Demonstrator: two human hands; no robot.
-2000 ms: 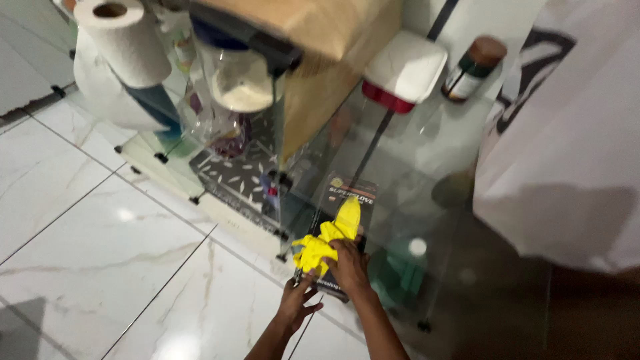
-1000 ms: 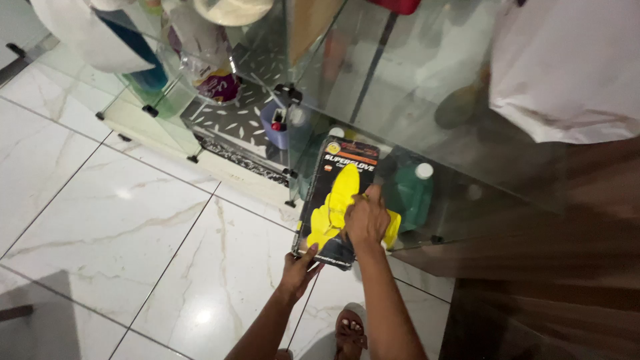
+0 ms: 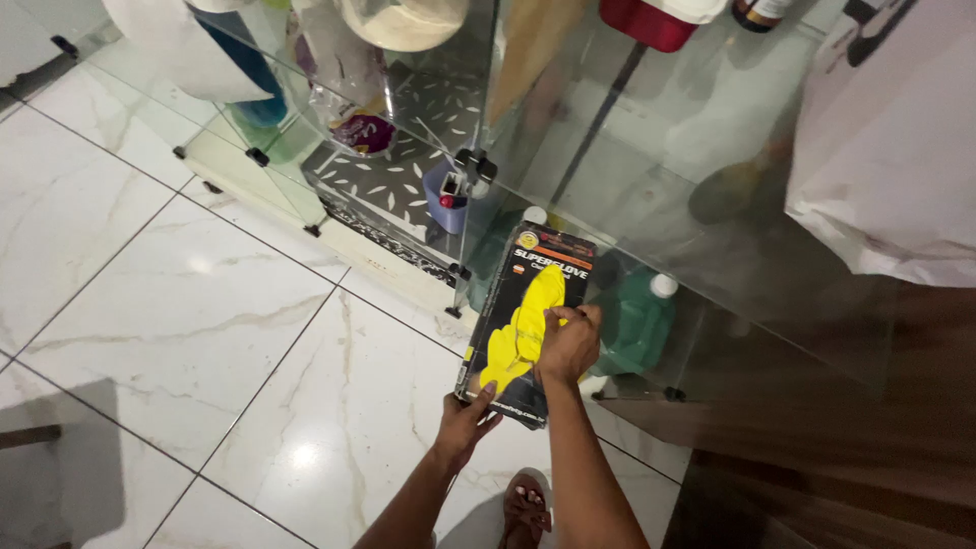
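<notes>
A black glove box (image 3: 499, 305) with an orange band and printed writing is held tilted over the tiled floor, beside the glass shelving. My left hand (image 3: 467, 415) grips its lower end, with the thumb on the front face. Bright yellow gloves (image 3: 522, 328) lie across the front of the box; whether part of the yellow is printed on it, I cannot tell. My right hand (image 3: 568, 339) pinches yellow material at the right side of the box, thumb and forefinger together. Some yellow shows beneath that hand's wrist.
Glass shelving (image 3: 610, 221) stands in front. Behind its panes are a green jug (image 3: 637, 324) with a white cap, a purple container (image 3: 446, 194) and a plastic bag (image 3: 351, 91). A white bag (image 3: 892, 152) hangs at the right. Marble-look tiles (image 3: 206, 305) cover the floor at the left.
The view has shifted down toward the floor and the box. Yellow that stuck out right of my right hand one second ago is now mostly hidden behind it. Both hands stay at the box.
</notes>
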